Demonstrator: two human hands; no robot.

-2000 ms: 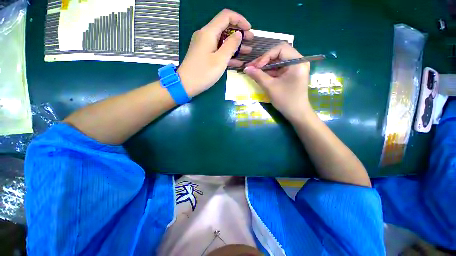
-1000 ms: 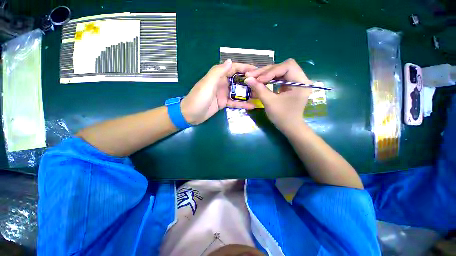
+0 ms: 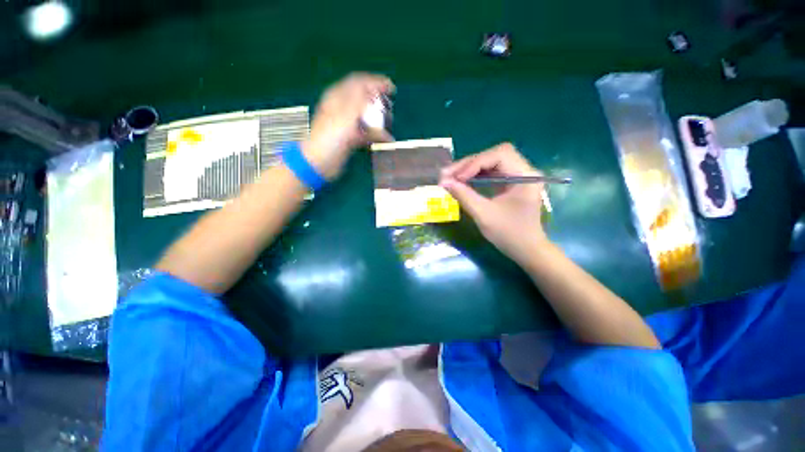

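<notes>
My left hand (image 3: pixel 347 115) is blurred and holds a small module (image 3: pixel 377 115), dark with a pale face, above the bench beyond the small sheet. My right hand (image 3: pixel 500 194) holds slim tweezers (image 3: pixel 521 180), lying nearly level and pointing right; its fingertips are at the right edge of the small adhesive sheet (image 3: pixel 410 164). That sheet has a dark striped top and a pale bottom with yellow pieces (image 3: pixel 439 209). A shiny transparent film (image 3: pixel 424 247) lies just below it.
A large striped sheet (image 3: pixel 212 163) lies left, partly under my left forearm, near a round dark cup (image 3: pixel 141 119). A bagged pale sheet (image 3: pixel 81 238) is far left. Bagged amber strips (image 3: pixel 653 177), a phone (image 3: pixel 706 168) and a translucent bottle (image 3: pixel 755 121) are right. Modules (image 3: pixel 496 44) lie beyond.
My left hand has moved away from my right hand, up and left, with the module. The small sheet is now largely uncovered. The view has shifted, showing more of the far bench.
</notes>
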